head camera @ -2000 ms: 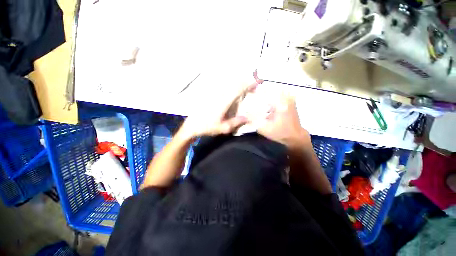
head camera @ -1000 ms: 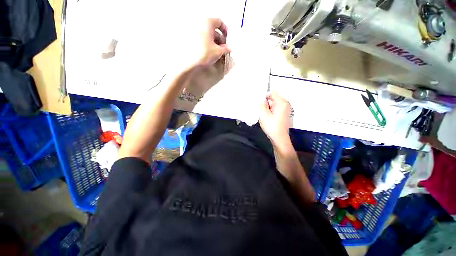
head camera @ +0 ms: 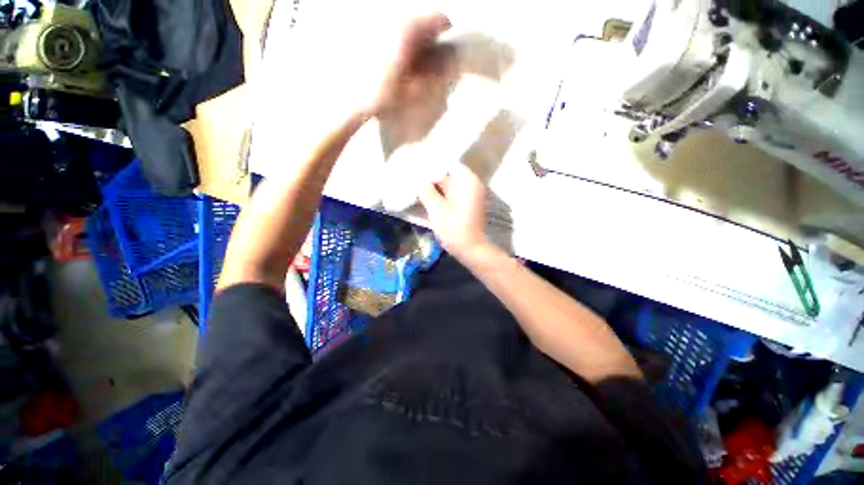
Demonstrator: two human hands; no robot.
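Observation:
A white fabric piece point(head camera: 464, 118) is hard to tell from the white table point(head camera: 606, 213); it shows between my hands, partly raised, with a greyish shadow. My right hand point(head camera: 457, 206) is at the table's front edge with its fingers closed on the near end of the fabric. My left hand point(head camera: 414, 68) is farther back over the table, blurred and overexposed, beside the far part of the fabric; its grip cannot be made out. The sewing machine point(head camera: 758, 104) stands at the right, away from both hands.
Green-handled snips point(head camera: 801, 278) lie at the table's right. A black cloth point(head camera: 166, 76) hangs at the left end near another machine point(head camera: 62, 47). Blue baskets point(head camera: 156, 232) stand below the table on the left and right, the right one holding red and white scraps point(head camera: 748, 453).
The view has swung left. My right hand has moved left along the table edge, closer to my left hand. The fabric is now spread and raised between them.

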